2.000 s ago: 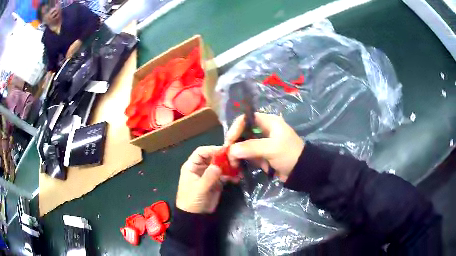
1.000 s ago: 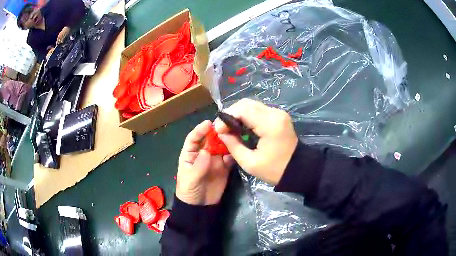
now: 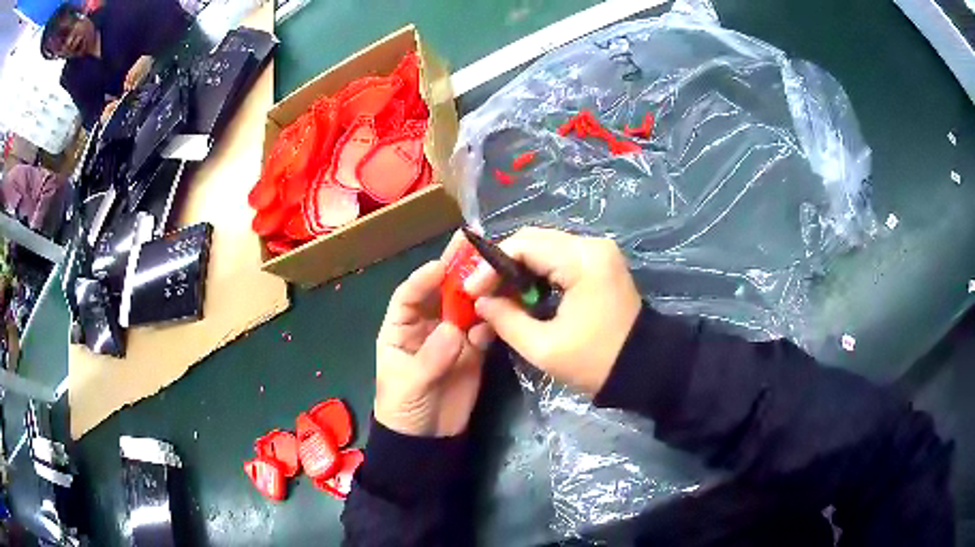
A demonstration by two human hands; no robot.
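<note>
My left hand (image 3: 426,358) holds a red moulded part (image 3: 461,288) between thumb and fingers, in front of me. My right hand (image 3: 572,305) grips a slim dark trimming tool (image 3: 507,267) with a green spot, its dark tip pointing up and left beside the part's upper end. The right fingers also touch the part's right edge. The kind of tool cannot be told. Several loose red parts (image 3: 319,447) lie on the bench left of my hands. An open carton (image 3: 364,237) behind my left hand is heaped with red parts (image 3: 347,160).
A clear plastic bag (image 3: 738,182) lies at the right, with red scraps (image 3: 607,135) on it. A flattened cardboard sheet (image 3: 241,280) at the left carries black packs (image 3: 169,274). More black packs (image 3: 148,494) stand at the lower left. A person (image 3: 118,48) sits at the upper left.
The red part has turned more upright in my left hand and shows more of its face. Since the oldest frame, my right hand has shifted and the tool has swung to point up and left.
</note>
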